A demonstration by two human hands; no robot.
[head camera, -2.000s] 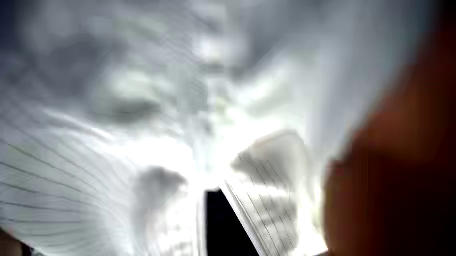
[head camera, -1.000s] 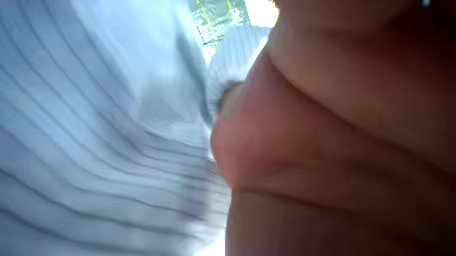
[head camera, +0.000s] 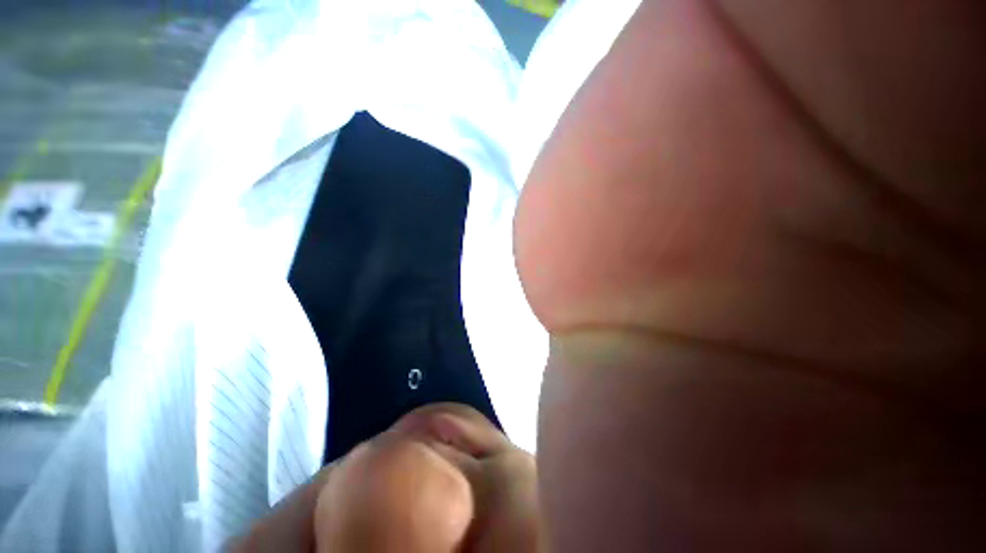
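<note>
A hand, which looks like my right hand (head camera: 703,270), is very close to the lens. It fills the right half of the view, blurred and cut off by the edge; its fingertips and anything in it are hidden. A rounded skin-coloured shape (head camera: 400,491) shows at the bottom centre, perhaps fingers of my left hand, but I cannot tell for sure. A white striped work coat (head camera: 232,356) hangs open around dark clothing (head camera: 395,248) with a small pale ring mark. No part or tool is visible in either hand.
On the left is a grey floor (head camera: 65,140) with yellow lines (head camera: 92,292). A white sheet or label with a dark mark (head camera: 49,211) lies there. Another bit of yellow line shows at the top edge.
The view has swung from blurred coat cloth to the coat front, dark clothing and floor. The large hand still covers the right side. The skin-coloured shape at the bottom has come into view.
</note>
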